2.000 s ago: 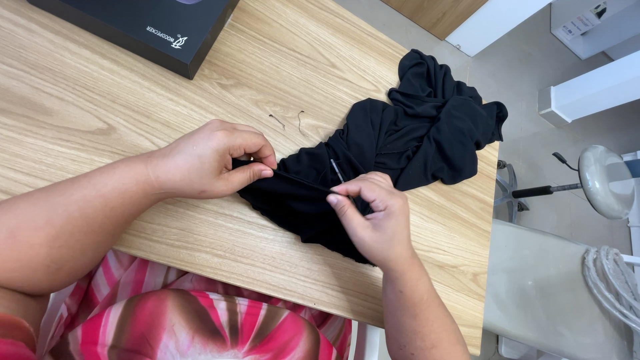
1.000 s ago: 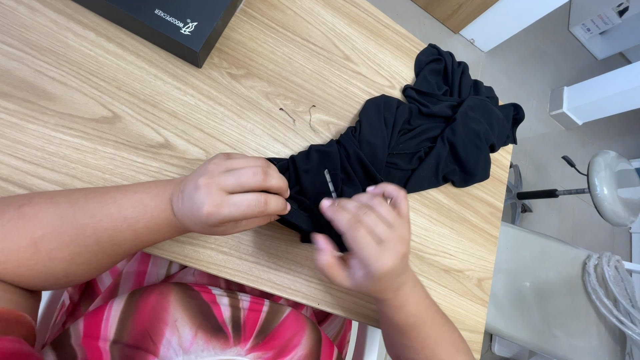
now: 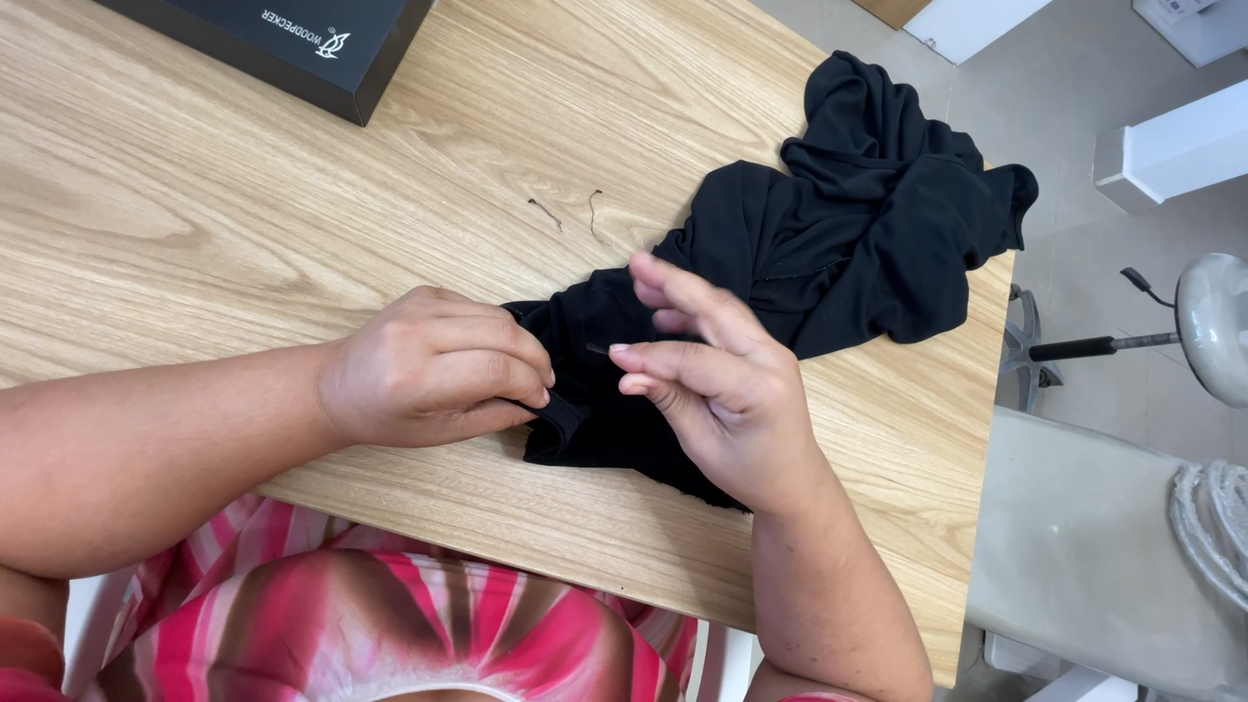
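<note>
A bunched black fabric garment (image 3: 848,224) lies across the wooden table, its near end under my hands. My left hand (image 3: 444,370) pinches a folded edge of it. Thumb and index finger of my right hand (image 3: 712,370) are together just above the cloth, the other fingers raised and blurred. A small dark sliver by those fingertips is too indistinct to name; whether they grip it or a thread cannot be told. Two short dark threads, one (image 3: 546,214) beside the other (image 3: 595,214), lie on the wood beyond the garment.
On the wooden table (image 3: 195,244), a black box (image 3: 292,49) marked Woodpecker stands at the upper left. Beyond the right edge are a grey stool seat (image 3: 1214,327), a pale padded surface (image 3: 1082,526) and a coil of clear-wrapped tubing (image 3: 1214,526).
Two seconds ago both hands pinched the cloth edge, close together. My right hand has come off that edge and is raised. A thin light strip seen earlier on the cloth no longer shows there.
</note>
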